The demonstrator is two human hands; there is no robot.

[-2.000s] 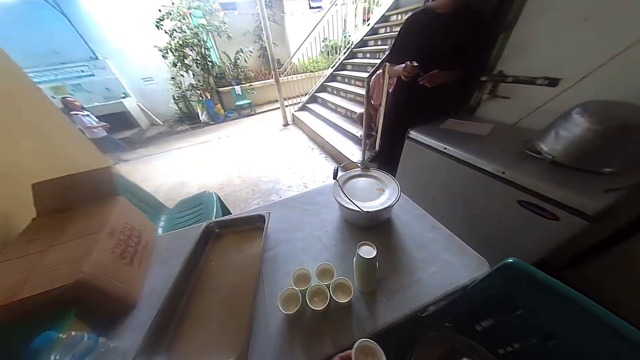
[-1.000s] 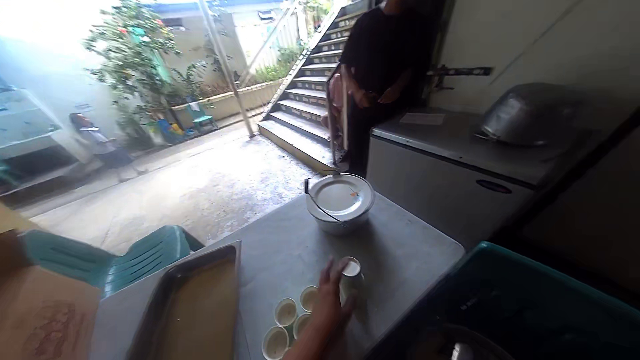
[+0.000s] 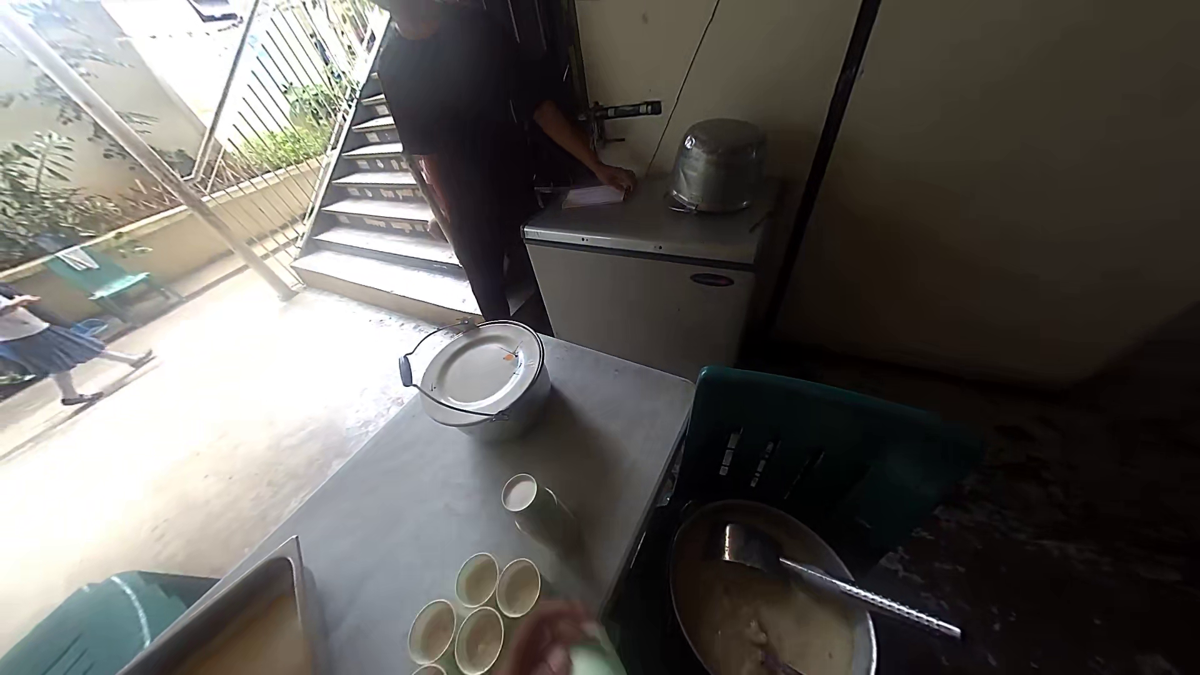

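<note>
One of my hands (image 3: 555,641), blurred at the bottom edge, is closed around a pale green cup (image 3: 592,656); it looks like my left hand, as it did when it reached over the cups. Beside it several filled cups (image 3: 477,579) stand grouped on the grey table (image 3: 394,506). A stack of cups (image 3: 536,504) stands behind them. Farther back is a metal pail with a white lid (image 3: 480,375) and a wire handle. To the right, a large pot (image 3: 867,647) holds a pale, thick food, with a metal ladle (image 3: 872,595) across its rim. My right hand is not in view.
A metal tray (image 3: 305,600) lies at the table's left, near a green plastic chair (image 3: 103,619). Another green chair (image 3: 834,422) is behind the pot. A person in dark clothes (image 3: 459,122) stands by a chest freezer (image 3: 647,300) bearing an upturned pot (image 3: 720,164).
A hand that reached to the cup stack a second ago is now lower, by the filled cups, with a cup. The view has swung right, bringing the large pot into sight.
</note>
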